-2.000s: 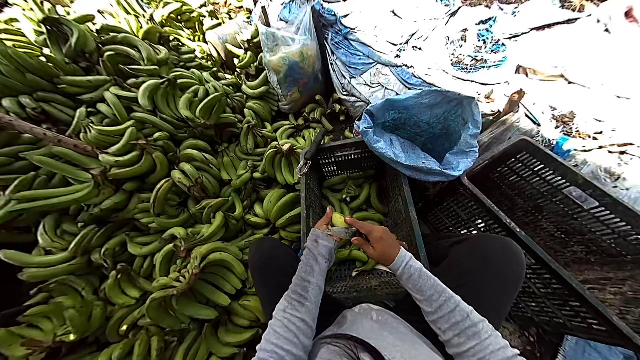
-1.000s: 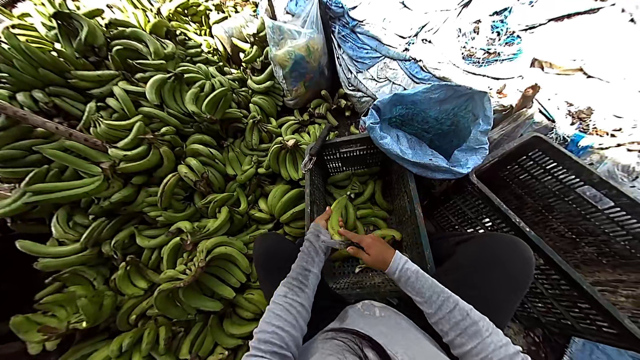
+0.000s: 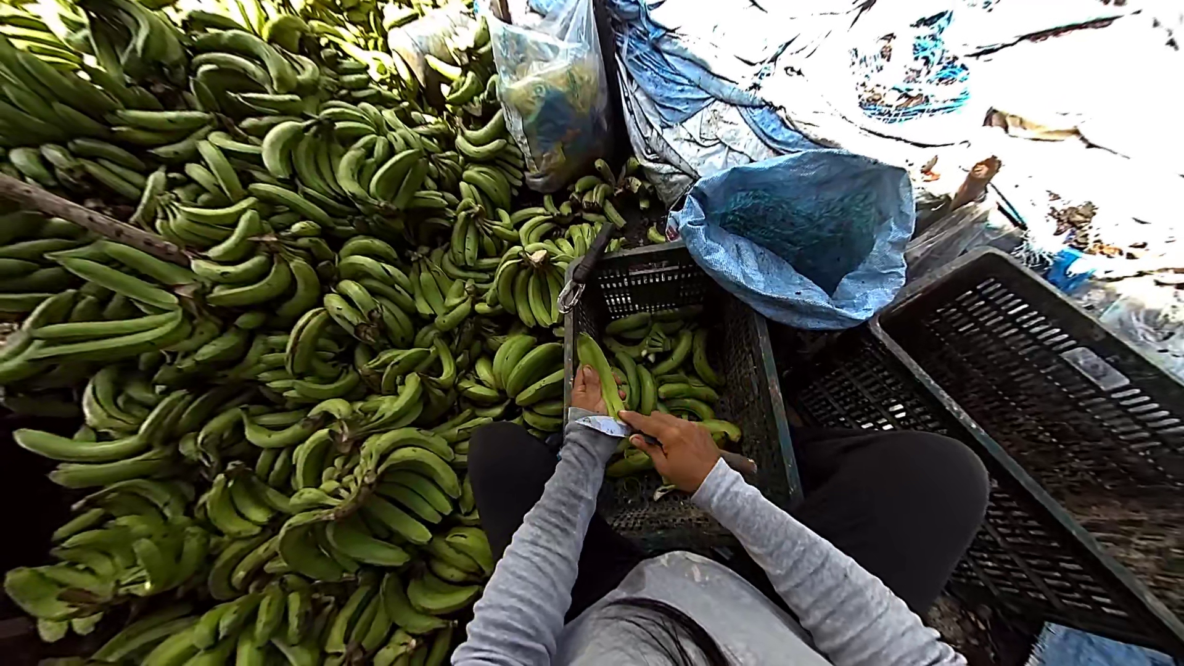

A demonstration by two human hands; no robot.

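A single green banana [image 3: 598,365] lies in my left hand [image 3: 588,392], over the left side of a black plastic crate [image 3: 775,407]. My right hand [image 3: 683,450] is closed on a knife, whose handle shows at the palm; the knife's pale blade [image 3: 603,425] is at the banana's lower end, by my left wrist. Beneath and beyond my hands, loose green bananas [image 3: 689,391] lie inside the crate, which stands between my knees.
A large heap of green banana bunches [image 3: 370,314] fills the left. Beyond the crate are a clear plastic bag [image 3: 553,102] and an open blue woven sack [image 3: 795,296] holding green netting. Another black crate [image 3: 980,444] stands at right. A wooden pole [image 3: 92,220] crosses the heap.
A second ago my left hand held what looks like more than one banana; now a single one shows there. The knife blade shows at its lower end now.
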